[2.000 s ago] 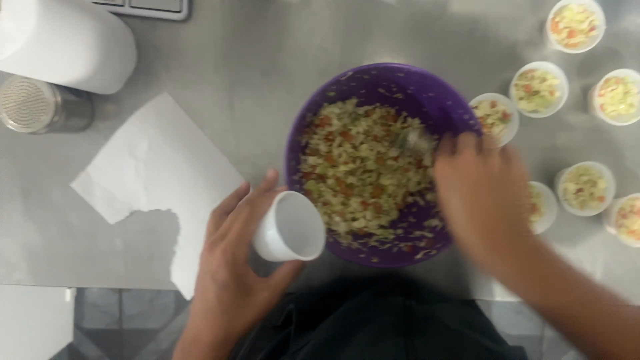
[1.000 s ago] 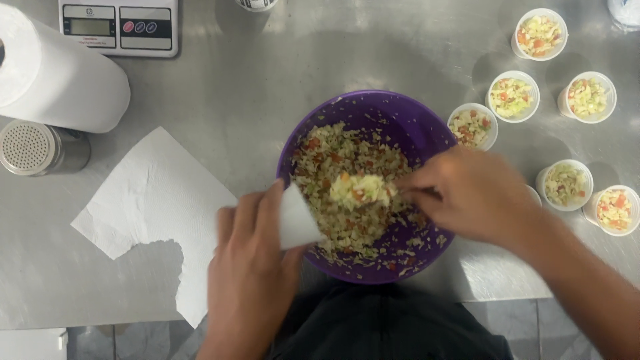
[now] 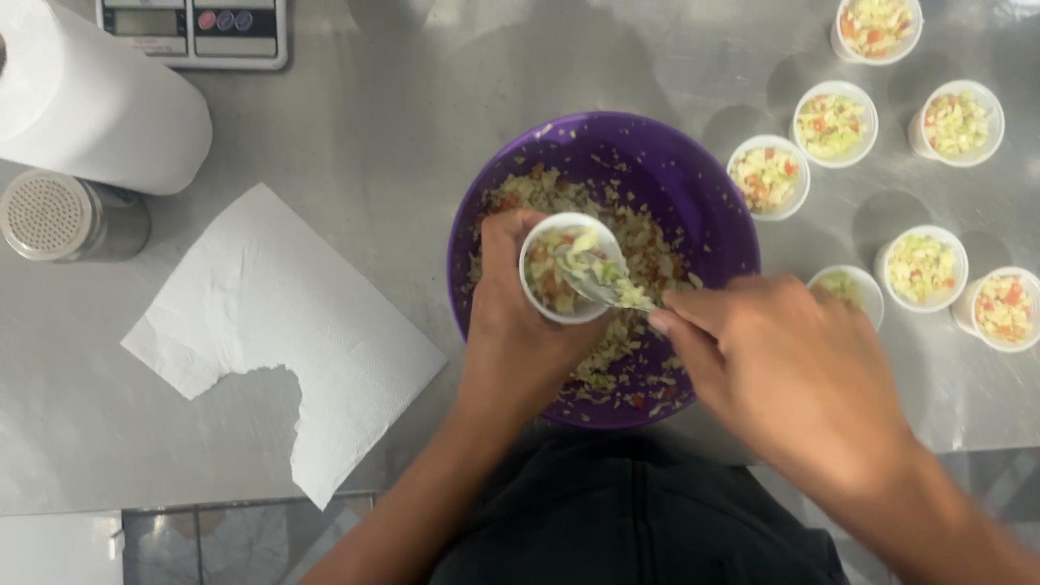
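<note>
Over the left part of a purple bowl (image 3: 723, 195) my left hand (image 3: 520, 325) grips a white cup (image 3: 571, 313), which has chopped vegetable salad inside. My right hand (image 3: 788, 366) pinches the handle of a metal spoon (image 3: 597, 288), whose bowl lies at the cup's mouth with bits of salad on it. Chopped salad (image 3: 605, 378) in pale green and orange covers much of the bowl's inside. To the right stand several filled white cups, among them one close to the bowl's rim (image 3: 768, 177) and one partly hidden behind my right hand (image 3: 849, 288).
A torn paper towel (image 3: 268, 284) lies left of the bowl on the metal table (image 3: 366, 146). Farther left are a paper towel roll (image 3: 122, 106) and a metal shaker with a perforated lid (image 3: 49, 215). A digital scale (image 3: 236, 41) sits at the top left.
My left hand has moved the cup over the bowl, where it holds salad. The spoon, in the bowl's salad two seconds ago and lifted with a heap one second ago, is now at the cup's mouth.
</note>
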